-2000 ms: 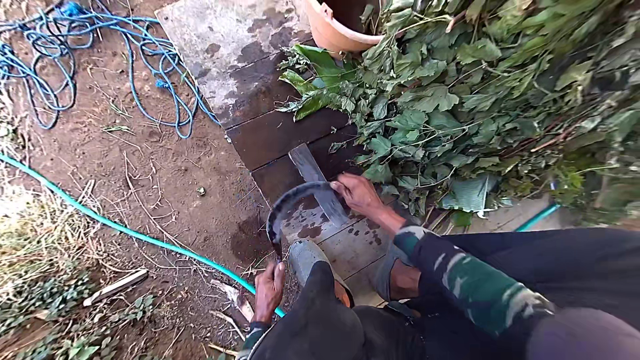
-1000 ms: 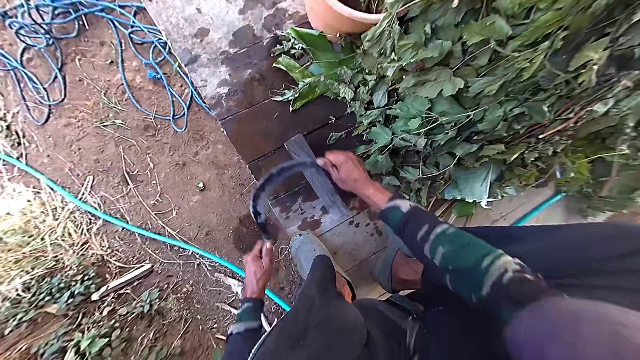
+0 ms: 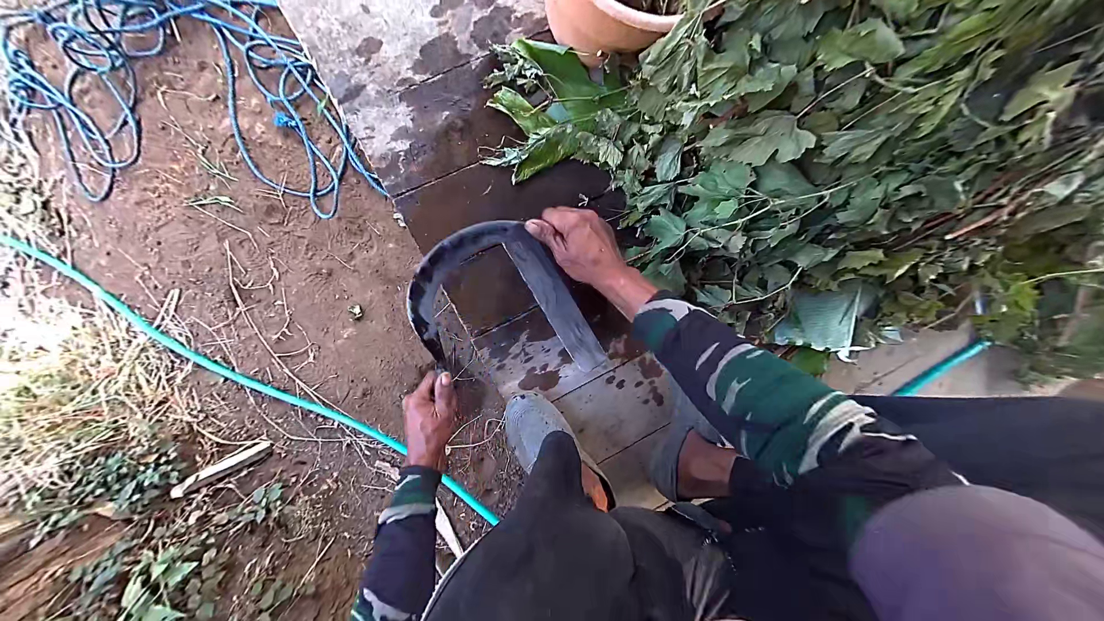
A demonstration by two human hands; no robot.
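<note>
A curved dark sickle blade (image 3: 420, 293) arcs between my two hands. My left hand (image 3: 429, 420) is closed at its lower end, where the handle is mostly hidden in the fist. At the blade's other end, the fingers of my right hand (image 3: 580, 244) grip it over the upper end of a long grey bar, which looks like a whetstone (image 3: 556, 302). This bar lies aslant on wet floor tiles (image 3: 604, 414), its lower end close to my grey shoe (image 3: 539, 424). Whether the blade touches the bar cannot be told.
Cut leafy stems (image 3: 828, 164) are heaped at the upper right, beside a clay-coloured pot (image 3: 608, 24). Tangled blue rope (image 3: 250, 95) lies at the upper left, partly on bare soil. A green hose (image 3: 216, 366) crosses the soil at left. A wood piece (image 3: 220, 468) lies below it.
My right hand has moved up along the grey bar to its upper end, bringing that end of the blade with it. My left hand keeps its hold at the other end.
</note>
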